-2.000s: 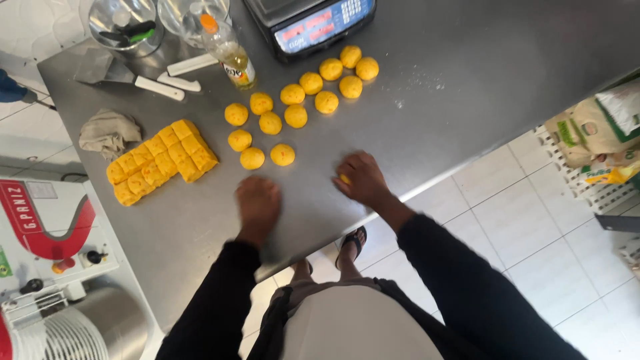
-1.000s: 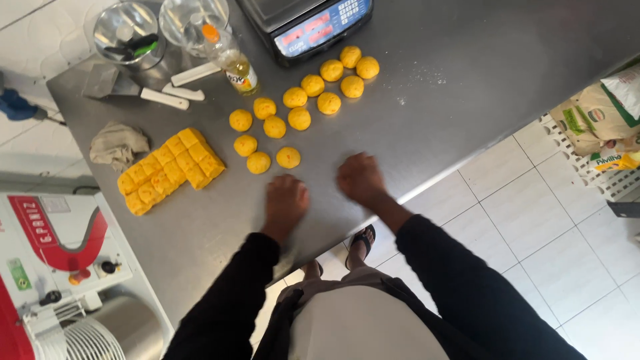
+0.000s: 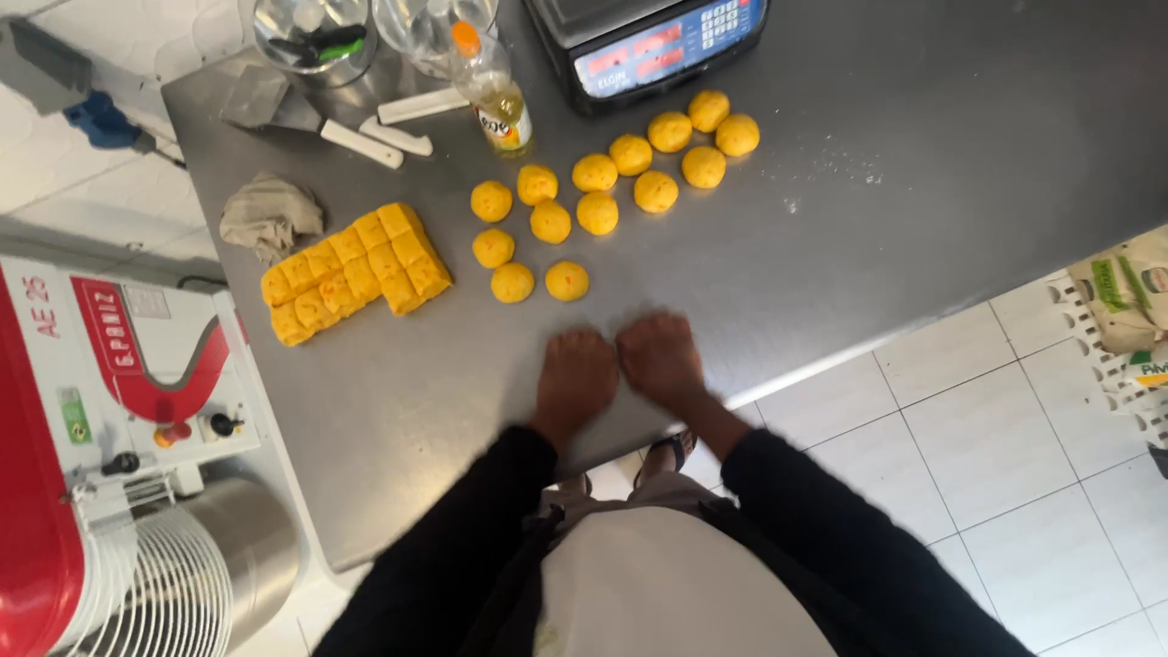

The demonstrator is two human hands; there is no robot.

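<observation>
My left hand (image 3: 577, 379) rests low over the steel table (image 3: 438, 401) near its front edge, fingers curled down. Close beside it, nearly touching, is my right hand (image 3: 663, 358), curled the same way. Whether either palm covers anything is hidden. Beyond my hands lie several yellow dough balls in loose rows, the nearest one (image 3: 567, 280) just past my left hand. Further left sits a block of yellow dough (image 3: 351, 269) scored into squares, with a crumpled beige cloth (image 3: 271, 217) behind it.
A digital scale (image 3: 671, 55) stands at the back, left of it a bottle with an orange cap (image 3: 502, 114). A metal scraper (image 3: 274, 100), white-handled tools (image 3: 397, 137) and a metal bowl (image 3: 315, 36) lie back left. A red and white mixer (image 3: 155, 365) stands left; packages (image 3: 1127, 301) are at right.
My two hands have come closer together; they were apart in both earlier frames. A small yellow bit seen at my right hand two seconds ago no longer shows. The dough balls keep their arrangement.
</observation>
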